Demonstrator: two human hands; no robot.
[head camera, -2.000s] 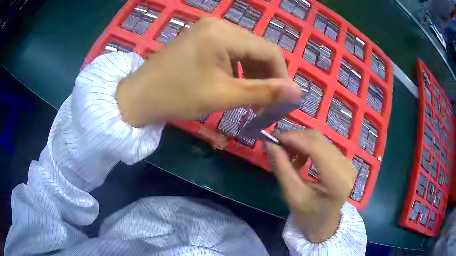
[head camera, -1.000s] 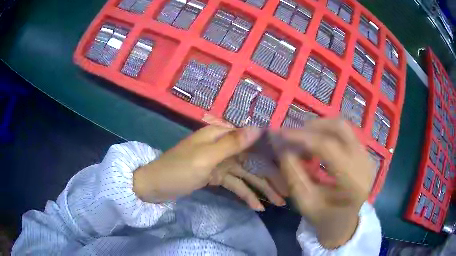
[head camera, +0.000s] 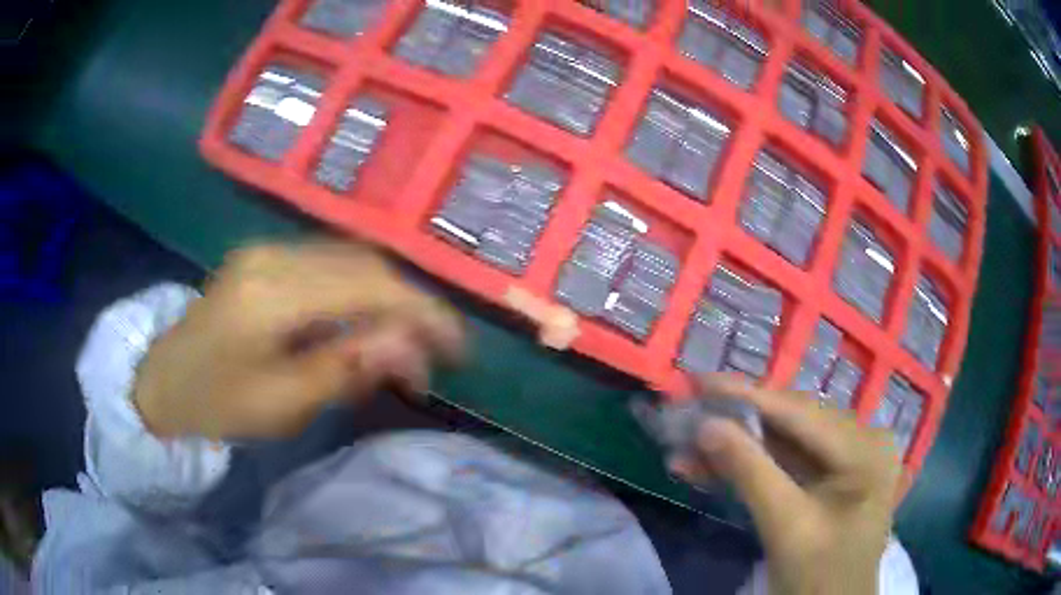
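Observation:
The large red-orange compartment tray (head camera: 529, 136) lies across the bench, its pockets filled with grey ribbed bundles (head camera: 500, 207). One pocket near its left end holds a bundle only in its left half. My right hand (head camera: 814, 465) is at the tray's near edge, fingers closed on a blurred grey bundle (head camera: 698, 421). My left hand (head camera: 291, 343) is blurred, off the tray's near left side, with fingers curled; I cannot tell whether it holds anything.
A beige tape tab (head camera: 547, 320) is on the tray's near edge. A second red tray (head camera: 1010, 465) lies at the far right. The dark green bench (head camera: 128, 128) has its near edge above my smock-covered lap (head camera: 465, 523). Something deep blue is at the far left.
My left hand has come away from my right hand and moved left. My right hand has moved slightly right and down, keeping hold of the grey piece. The tray appears shifted right in view.

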